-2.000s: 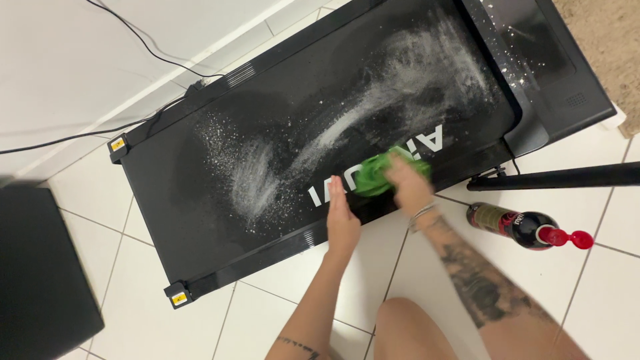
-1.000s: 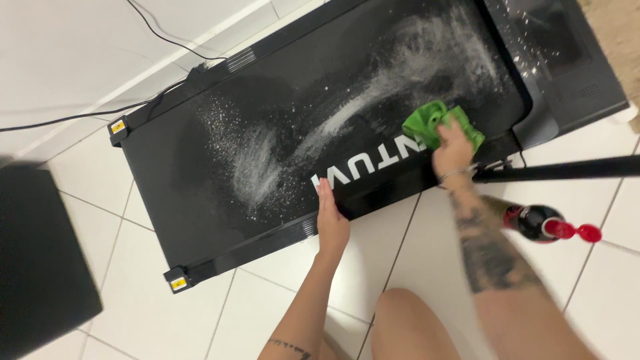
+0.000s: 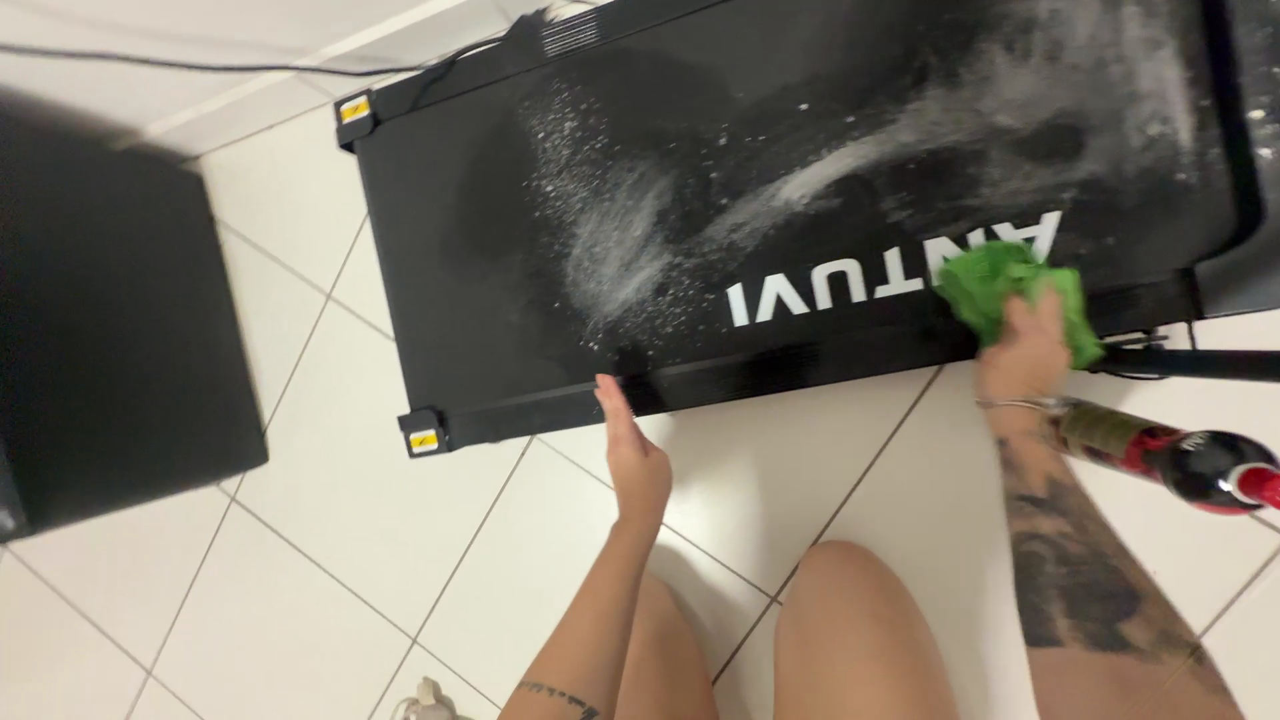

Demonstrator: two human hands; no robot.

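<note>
A black walking-pad treadmill [image 3: 480, 250] lies on the floor, its belt streaked with whitish powder or residue and marked with large white lettering. My right hand [image 3: 1025, 345], a bracelet at its wrist, holds a crumpled green cloth [image 3: 985, 285] on the lettering near the belt's lower edge. My left hand [image 3: 632, 450] is at the near side rail, empty, fingers extended and held together; whether the fingertips press on the rail cannot be told. A dark bottle with a red cap [image 3: 1215, 470] lies beside my right wrist on the floor.
White floor tiles [image 3: 330, 560] surround the treadmill. A black box-like object [image 3: 120, 330] stands at the left. A black cable [image 3: 230, 68] runs along the wall to the treadmill. A black bar [image 3: 1210, 364] extends to the right, and a pale object [image 3: 428, 703] is at the bottom edge.
My right hand with the green cloth has moved left along the lettering since a second ago. My left hand has shifted left along the near rail. The view has shifted.
</note>
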